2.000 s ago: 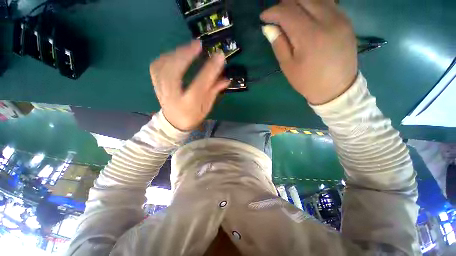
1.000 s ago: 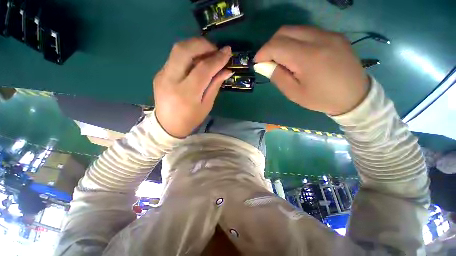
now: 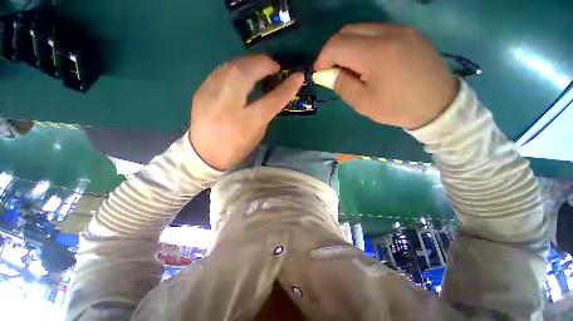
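My left hand [image 3: 235, 110] grips a small open black adapter housing [image 3: 276, 83] between thumb and fingers, with yellow parts showing inside. My right hand [image 3: 386, 78], with a cream cover on its thumb, pinches the right end of that housing, where the cord end is hidden by the fingertips. A second housing [image 3: 300, 104] with yellow and blue parts lies just below, close to my body, and its thin black cord runs right under my right hand. More open housings [image 3: 267, 24] stand in a row above, partly cut off by the top edge.
A group of black housings [image 3: 47, 50] stands at the upper left of the green bench [image 3: 151, 75]. A cord end [image 3: 463, 64] lies right of my right hand. White paper sheets [image 3: 553, 135] lie at the right edge. The floor shows beyond the bench edge.
Two seconds ago my hands were apart, with my right hand higher. They came together at one housing. Since one second ago, my left thumb has moved right, onto the housing's cord end.
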